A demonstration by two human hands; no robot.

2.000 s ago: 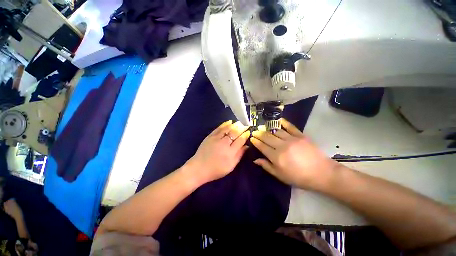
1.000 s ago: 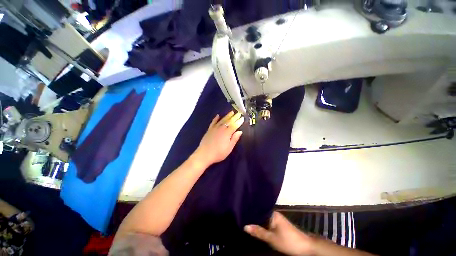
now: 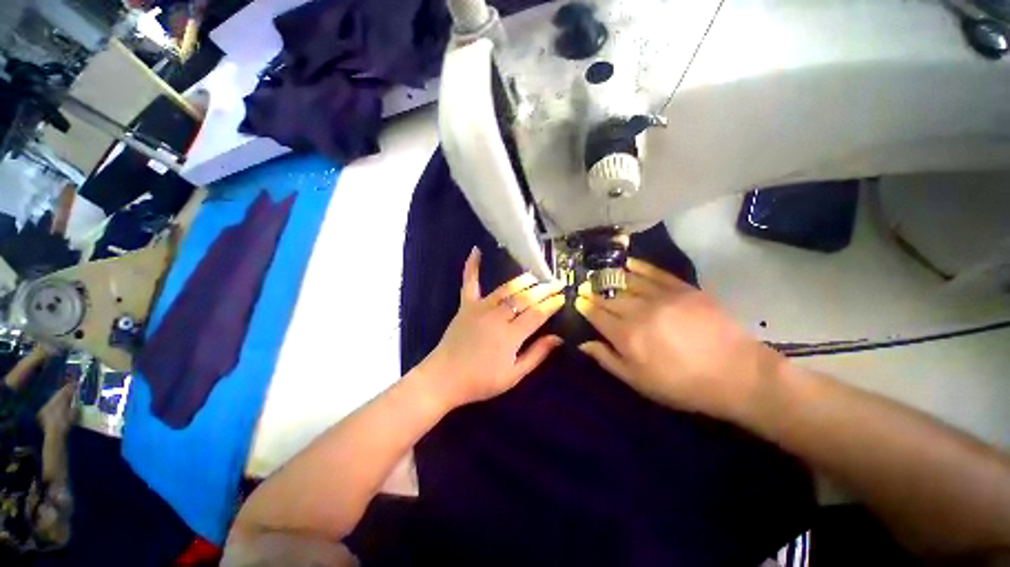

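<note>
A large dark navy-purple garment panel (image 3: 576,443) lies on the machine bed, under both hands and down over the front edge. My left hand (image 3: 493,338) lies flat on it, left of the needle, fingertips beside the presser foot (image 3: 565,271), thumb and fingers spread. My right hand (image 3: 665,338) lies flat on it to the right, fingertips close to the foot and partly behind the lower ribbed knob (image 3: 607,279). Neither hand visibly pinches the cloth. The seam line between the fingertips is too dark to tell.
The off-white sewing machine head (image 3: 797,122) arches over the work. A black rounded pad (image 3: 800,213) is on the bed at right. A cut piece (image 3: 216,316) lies on a blue sheet (image 3: 305,183) at left. A crumpled fabric pile (image 3: 332,78) is upper left. Another person's hand (image 3: 55,415) shows far left.
My right hand has come up from the front table edge to the panel by the needle. The panel has turned and now spreads further right at the front. My left hand stays by the foot.
</note>
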